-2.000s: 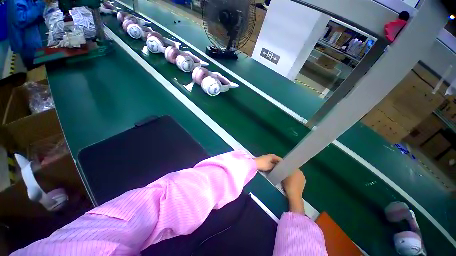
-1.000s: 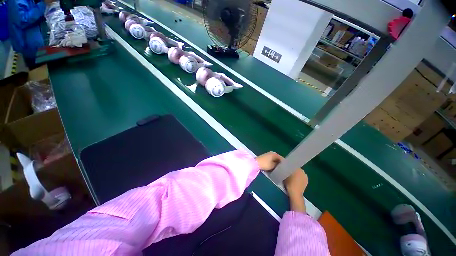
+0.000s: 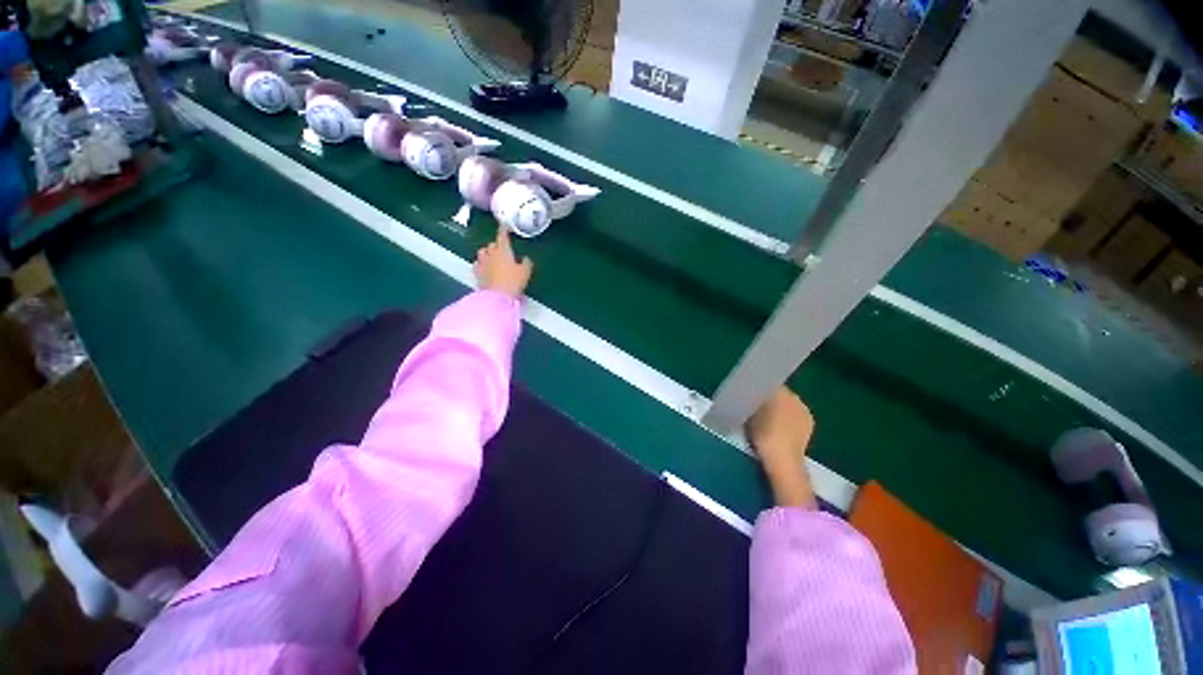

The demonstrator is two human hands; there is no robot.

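Note:
Pink-and-white headphones lie on the green conveyor belt, the nearest of a spaced row. My left hand reaches over the near white rail with the index finger extended at the lower edge of their white ear cup. It holds nothing; whether the fingertip touches the cup is unclear. My right hand is curled against the foot of the pale upright post, its fingertips partly hidden.
Black mats lie below my arms, with a thin cable on one. An orange board and a lit tester are at lower right. Another headset lies on the belt at right. A fan stands beyond; boxes are at left.
My left hand has left the post and moved forward and left to the nearest headphones in the row. My right hand stays at the post. The view has shifted, bringing the tester in.

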